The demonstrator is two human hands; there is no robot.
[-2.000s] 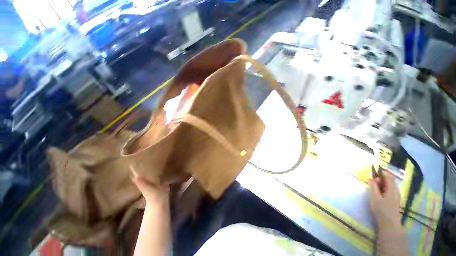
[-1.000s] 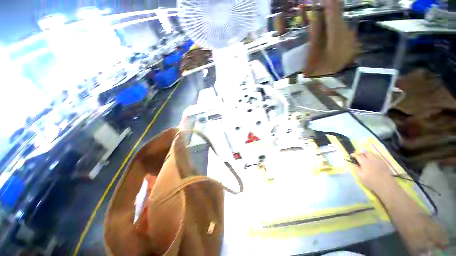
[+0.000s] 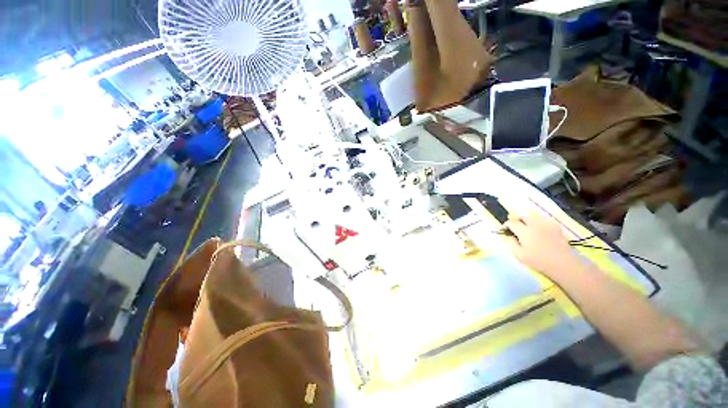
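Note:
A brown tote bag (image 3: 271, 362) stands open at the lower left, beside the left edge of the white machine table. Its strap loops (image 3: 239, 339) stand up, a small cream tab (image 3: 310, 393) is on its side, and something white shows at its opening. My left hand is not in view. My right hand (image 3: 536, 239) is over the right part of the table, its fingers closed on a small dark tool whose tip barely shows. The white sewing machine head (image 3: 335, 207) with a red logo is between bag and hand; its needle area is overexposed.
Yellow tape and a dark slot (image 3: 487, 328) mark the table. Thin black sticks (image 3: 619, 251) lie by my right forearm. A white fan (image 3: 233, 38), a tablet (image 3: 519, 115), hanging brown pieces (image 3: 447, 60) and a brown pile (image 3: 611, 135) are behind. An aisle runs at left.
The view has turned right. The bag has gone from raised on my left hand to low at the table's left edge. My left hand has left the view; my right hand stays over the table.

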